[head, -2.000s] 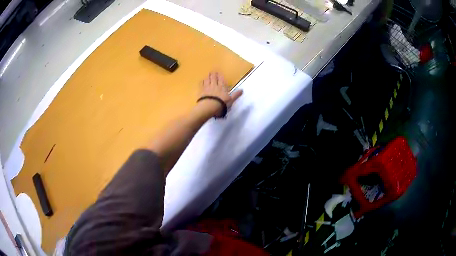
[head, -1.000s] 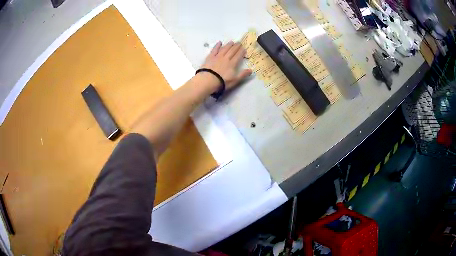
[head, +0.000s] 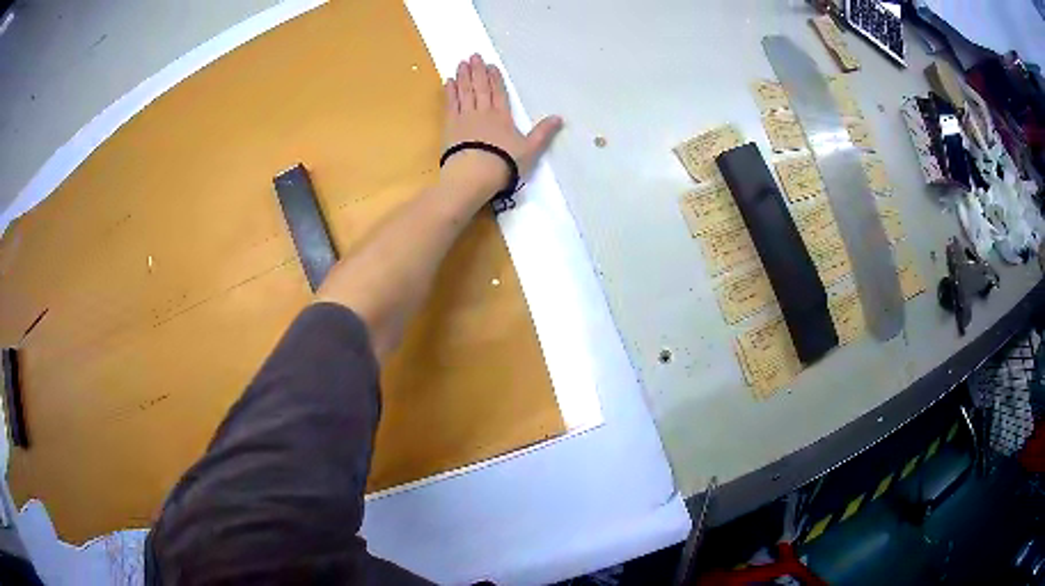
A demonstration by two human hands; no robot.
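My left hand (head: 487,126) lies palm down, fingers spread and empty, across the edge of the tan-orange card pattern (head: 229,355) and the white sheet (head: 539,515) under it. Its thumb points right towards the grey table. My forearm crosses the pattern and hides part of it. A dark weight (head: 306,229) lies on the pattern, its lower end against my forearm in view. Another dark weight (head: 14,395) lies at the pattern's left side. The white sheet shows around the pattern and reaches over the near table edge. My right hand is not in view.
Right of the sheet on the grey table (head: 573,69) lie small tan card labels (head: 739,292), a long black bar (head: 779,252) and a clear-grey curved ruler (head: 848,195). Clutter fills the far right. A wire basket (head: 1008,401) stands beyond the edge.
The view has shifted right, showing more labels and the table's right end. My left hand moved from the pattern's near corner to bare table by the labels, then back onto the pattern's edge.
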